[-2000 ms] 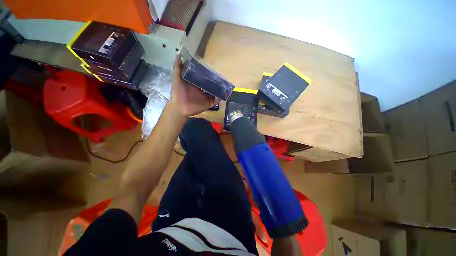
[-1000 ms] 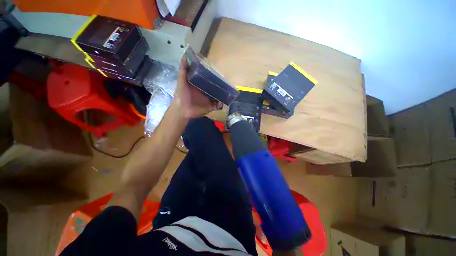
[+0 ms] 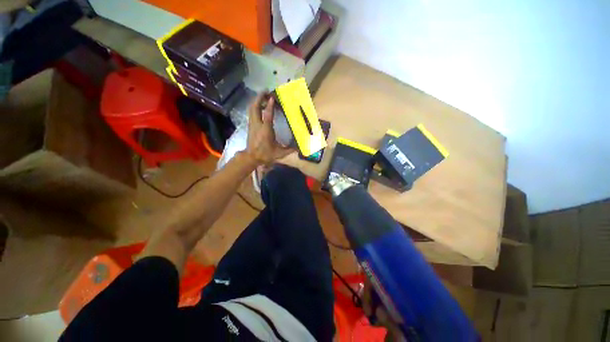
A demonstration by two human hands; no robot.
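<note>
My left hand [image 3: 264, 137] holds a retail box [image 3: 301, 117] with its yellow end face turned up toward me, above the table's left edge. My right hand [image 3: 378, 310] is mostly hidden under the blue heat gun [image 3: 408, 277] at the lower right and is wrapped around it. The gun's metal nozzle points up and left, in front of a dark box [image 3: 352, 162] on the table. Two more dark boxes with yellow edges [image 3: 411, 157] lie overlapping to its right. A smartphone [image 3: 321, 143] lies partly behind the held box.
Stacked dark boxes [image 3: 204, 57] stand on the machine bench at upper left, under the orange machine [image 3: 231, 20]. Crumpled clear film [image 3: 235, 140] hangs left of the wooden table [image 3: 461, 220]. A red stool [image 3: 137, 110] and a cord are at left. Brown cartons [image 3: 562, 247] stand at right.
The held box has turned from its dark side to its yellow end. The heat gun sits lower and further right in view. The whole view has shifted, with the table lower and to the right.
</note>
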